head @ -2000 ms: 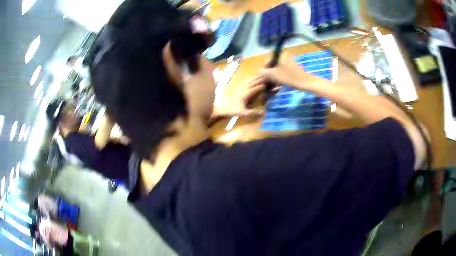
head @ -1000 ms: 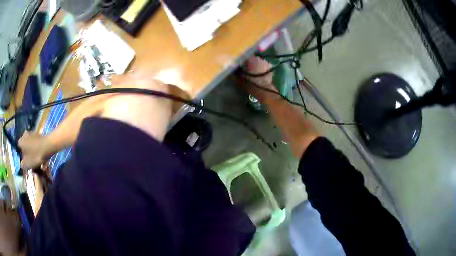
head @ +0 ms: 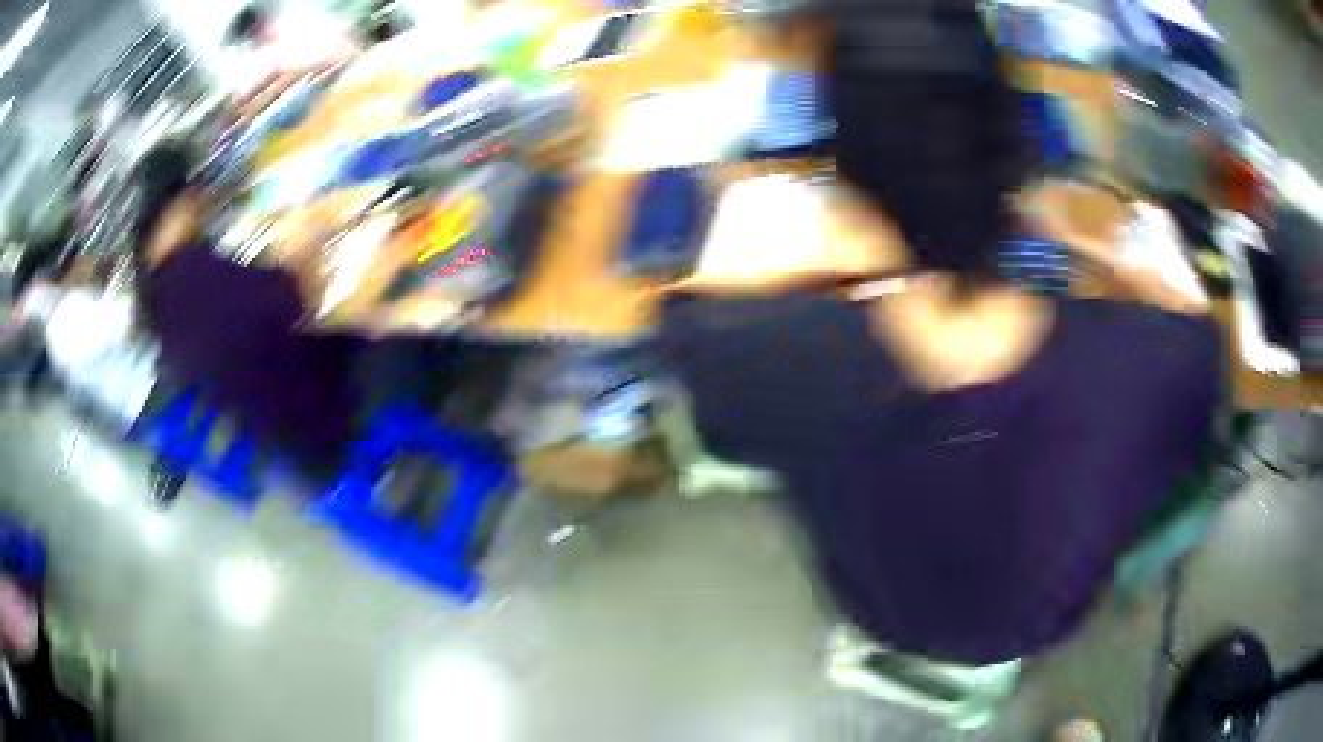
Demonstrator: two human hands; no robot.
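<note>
Neither of my hands can be made out. The view is badly blurred. Nearest in front, a person in a dark shirt (head: pixel 1001 464) sits with their back to me at a brown-topped table (head: pixel 573 283). Part of a blue gridded cell assembly (head: pixel 1033 264) shows past their shoulder. A dark blue cell piece (head: pixel 663 222) lies on the table to the left, beside a white sheet (head: pixel 769 229). A small pale blob at the bottom edge is too blurred to name.
Another person (head: pixel 247 334) sits further left near blue stools (head: pixel 421 500). A pale green stool (head: pixel 921 678) is under the nearest person. A brown box (head: pixel 592 467) is under the table. A round black base (head: pixel 1226 681) stands on the floor at lower right.
The view has swung left and back from the table's end and floor cables to the seated people. The black-sleeved arm reaching under the table edge is no longer in view.
</note>
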